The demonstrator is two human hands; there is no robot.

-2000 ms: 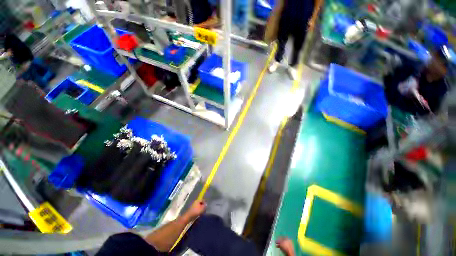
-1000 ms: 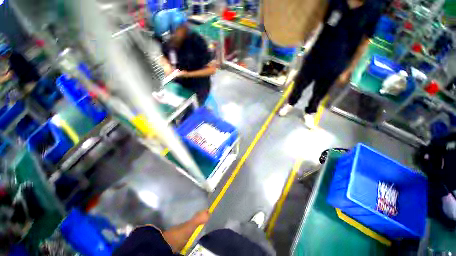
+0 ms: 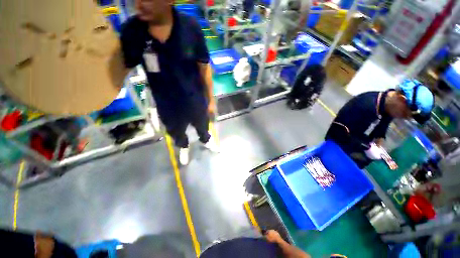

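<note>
A large blue tote (image 3: 295, 199) stands on the green-topped bench (image 3: 333, 241) at right centre, with a loose bundle of thin pale and reddish wires (image 3: 320, 172) on its floor. My right hand (image 3: 275, 237) is small and low at the bottom edge, by the near left side of the bench and below the tote, not touching it. Its fingers are blurred and I cannot tell if it holds anything. At the bottom left only my dark sleeve and a strip of skin show; my left hand is out of the picture.
A person (image 3: 174, 65) stands in the aisle at upper left, holding a large round cardboard disc (image 3: 60, 60). Another person (image 3: 370, 118) in a blue cap works with wires at the right bench. Yellow lines (image 3: 182, 201) run along the grey floor. A black reel (image 3: 307, 86) stands behind.
The view has swung right and moved forward. The tote, the standing person and the disc have shifted left and look nearer. The capped worker at right has come into view. My left hand has left the picture.
</note>
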